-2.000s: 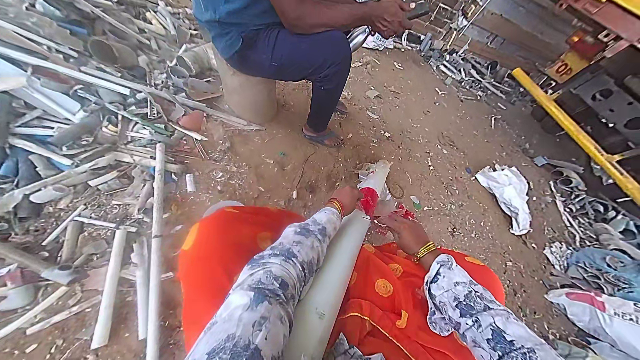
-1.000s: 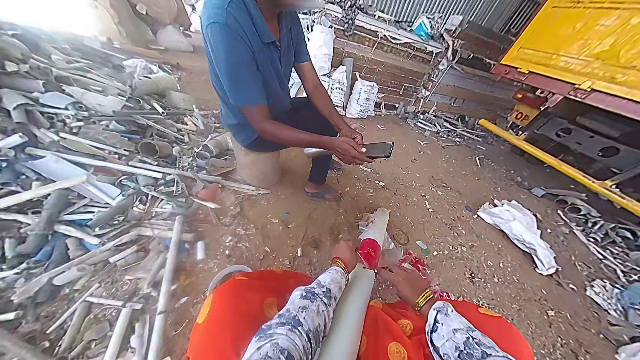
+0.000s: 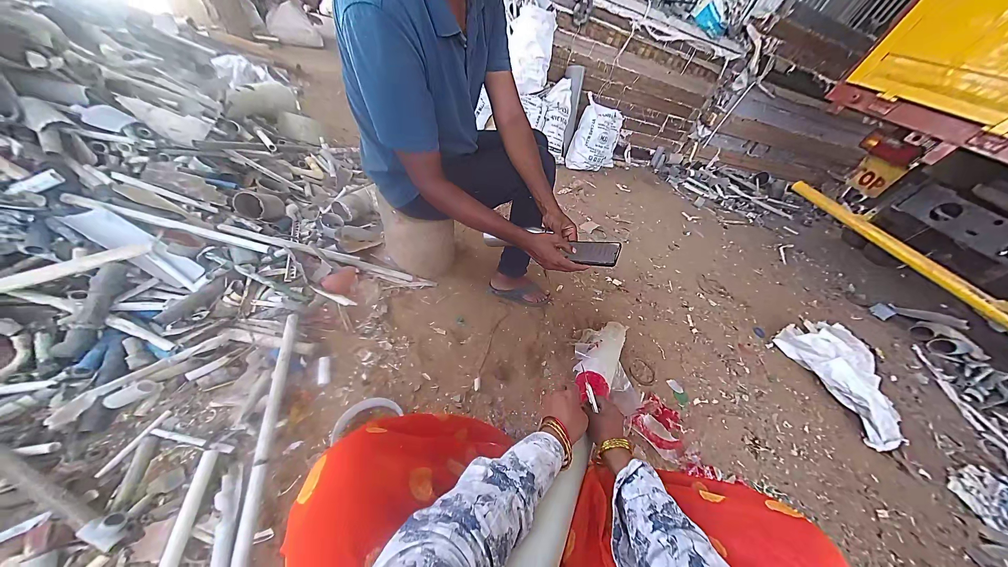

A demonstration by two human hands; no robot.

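Observation:
A long whitish pipe lies between my knees and points away from me, with a red printed plastic wrap near its far end. My left hand rests at the pipe's left side, just below the red wrap, its fingers bent. Close to it, my right hand is closed around a small tool with a pale, pointed tip, perhaps a blade. Torn red and clear plastic film lies on the ground right of the pipe.
A person in a blue shirt sits ahead, holding a phone. Scrap pipes are heaped at left. A white sack lies at right, near a yellow bar of a vehicle. White bags stand behind.
My right hand has come in from the right and now sits beside my left hand at the pipe. The view has tilted up, showing more of the seated person.

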